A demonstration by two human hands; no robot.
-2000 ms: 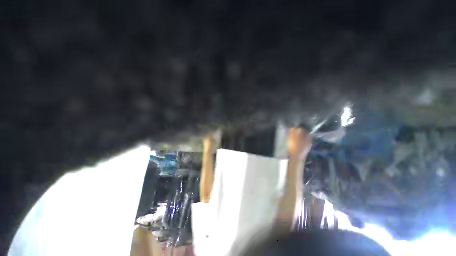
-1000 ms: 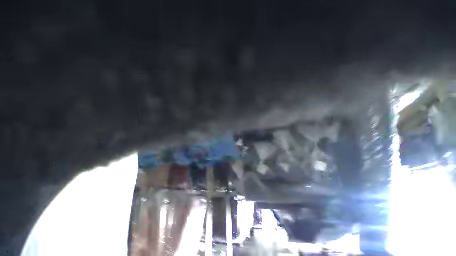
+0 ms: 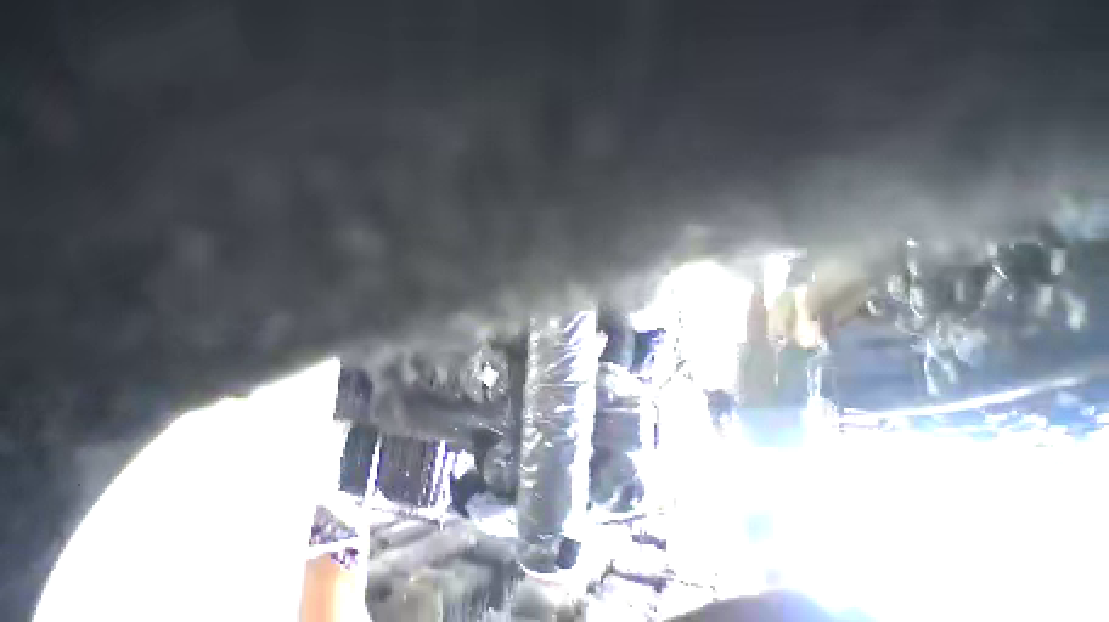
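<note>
Neither of my hands can be made out. A dark fuzzy mass, blurred and very close, covers the whole top of the view. A large white curved shape, perhaps a sleeve, fills the lower left. Nearest in the middle stands a long grey-silver roll or bundle with a shiny, crinkled, wrapped surface. A small orange-tan patch shows at the bottom edge beside the white shape; I cannot tell what it is.
Grey bundles or cloth heaps lie low, left of the roll. Dark crumpled material is at the right. Strong white glare hides the lower right. A dark rounded shape is at the bottom edge.
The two raised forearms and white sheet-like thing seen two seconds ago are out of view. The blue material and clear-wrapped bundles have gone; the silver roll and wider glare have appeared.
</note>
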